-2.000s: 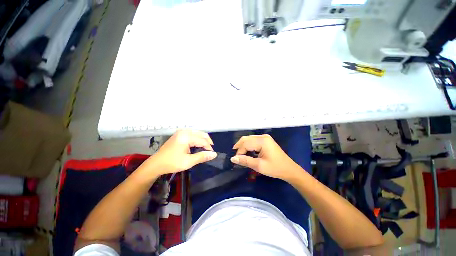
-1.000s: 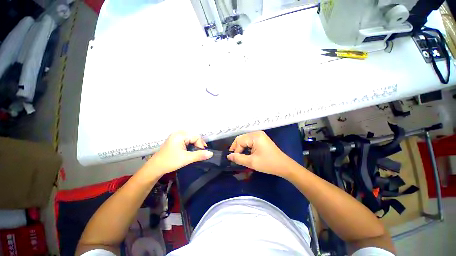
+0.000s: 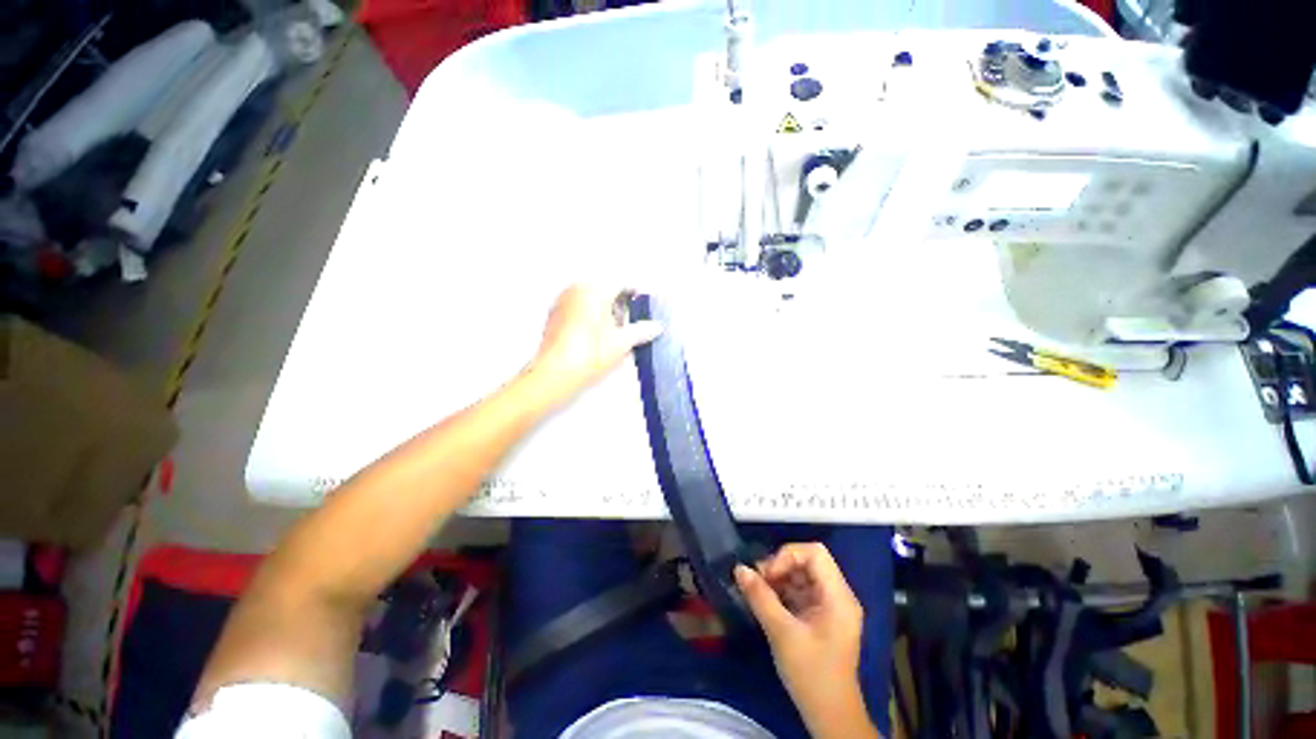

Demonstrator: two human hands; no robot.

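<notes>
A long dark strap piece (image 3: 678,433) runs from the white machine table over its front edge to my lap, with a narrower band along it. My left hand (image 3: 585,335) holds its upper end above the table, left of and a little below the presser foot area (image 3: 758,260). My right hand (image 3: 801,606) pinches the strap lower down, just in front of the table edge. Another part of the dark strap (image 3: 592,621) lies across my lap. The strap is not under the presser foot.
The white sewing machine (image 3: 1068,188) stands at the back right. Yellow thread snips (image 3: 1065,367) lie on the machine table (image 3: 433,347), right of the needle area. Hanging strap pieces (image 3: 1061,635) are on a rail at lower right. A control box (image 3: 1277,378) sits at the right edge.
My left hand has moved up and forward over the table with the strap end. My right hand has moved down and right along it. The strap is now stretched out, and more of the machine shows.
</notes>
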